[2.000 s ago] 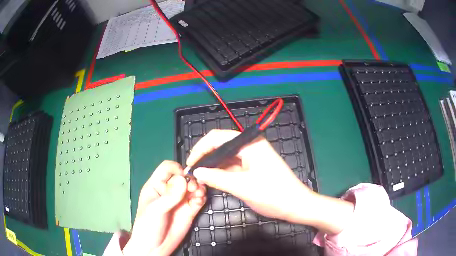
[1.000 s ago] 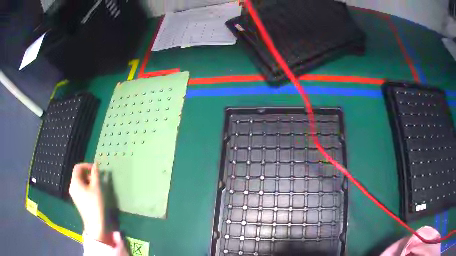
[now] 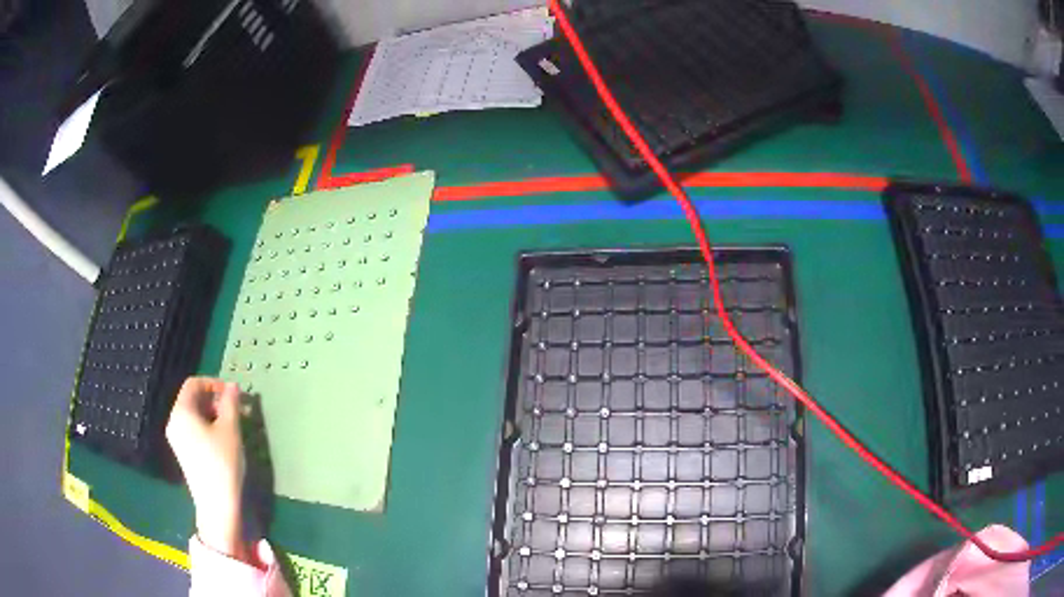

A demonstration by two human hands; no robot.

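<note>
My left hand (image 3: 210, 437) is at the lower left edge of the pale green sheet (image 3: 321, 432), thumb and fingertips together near the lowest row of small studs. Whether a part is between the fingertips is too small to tell. The black central tray (image 3: 653, 432) has a grid of pockets, with pale dots at its left side. The red cord (image 3: 834, 432) crosses above the tray and runs down to the lower right. My right hand is out of the picture; only its pink sleeve (image 3: 974, 571) shows at the bottom right.
Black dotted tray stacks stand at the left (image 3: 134, 338) and right (image 3: 992, 327). Spare black trays (image 3: 712, 88) lie askew at the back. A printed white paper (image 3: 449, 70) and a large black bin (image 3: 222, 93) are at the back left.
My left hand has left the middle, where both hands held a small part and the black pen, and moved to the green sheet. My right hand and the pen have gone out of view.
</note>
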